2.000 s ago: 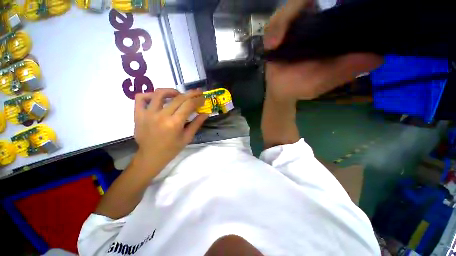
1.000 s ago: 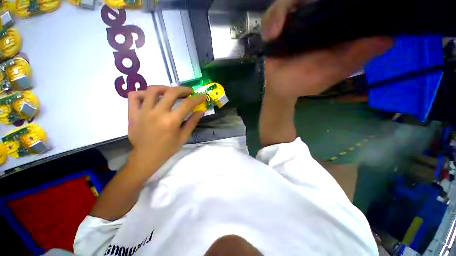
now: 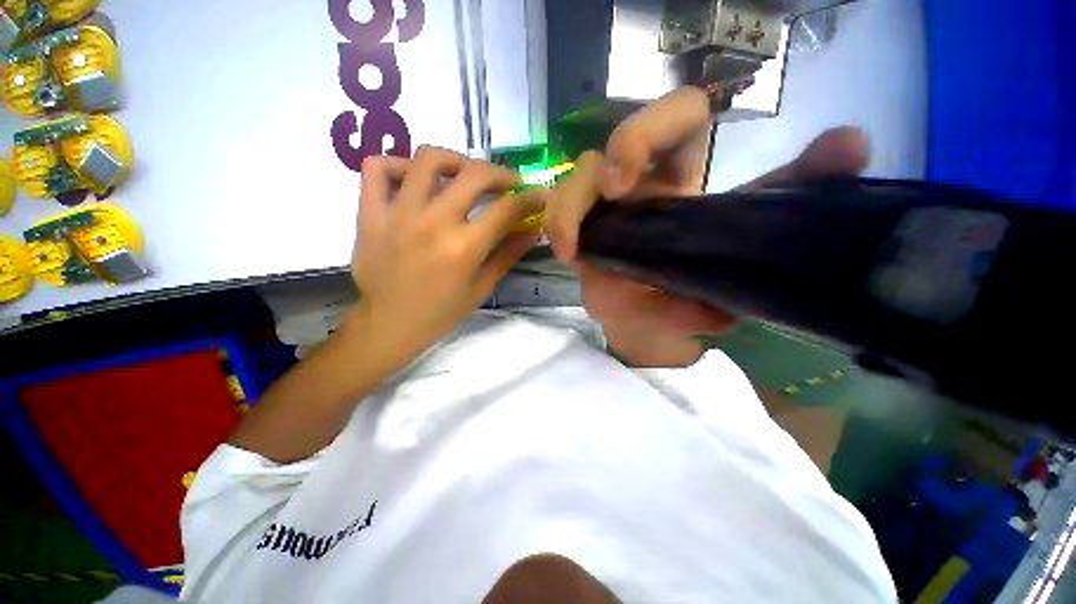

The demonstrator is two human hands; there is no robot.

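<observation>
My left hand [image 3: 437, 242] holds a yellow plastic housing [image 3: 533, 212] at the right edge of the bench; fingers cover most of it. A green glow lights its top. My right hand [image 3: 643, 224] grips the thick black electric screwdriver [image 3: 802, 254], which is large and near the camera. The right fingers are close beside the housing and hide the tool's tip, so I cannot tell whether it touches. Assembled units [image 3: 85, 244] with green boards and silver blocks lie in rows at the left of the bench.
The white bench [image 3: 260, 130] has purple lettering. A silver metal block of the screw feeder [image 3: 722, 30] is at the top. A blue-rimmed parts bin [image 3: 124, 442] with a red bottom is at lower left. Plain blue [image 3: 1003, 94] shows at upper right, and green floor below the screwdriver.
My right hand and the screwdriver have moved down and left, up to the housing, and now largely cover it. The view has shifted, showing more of the metal feeder block at the top.
</observation>
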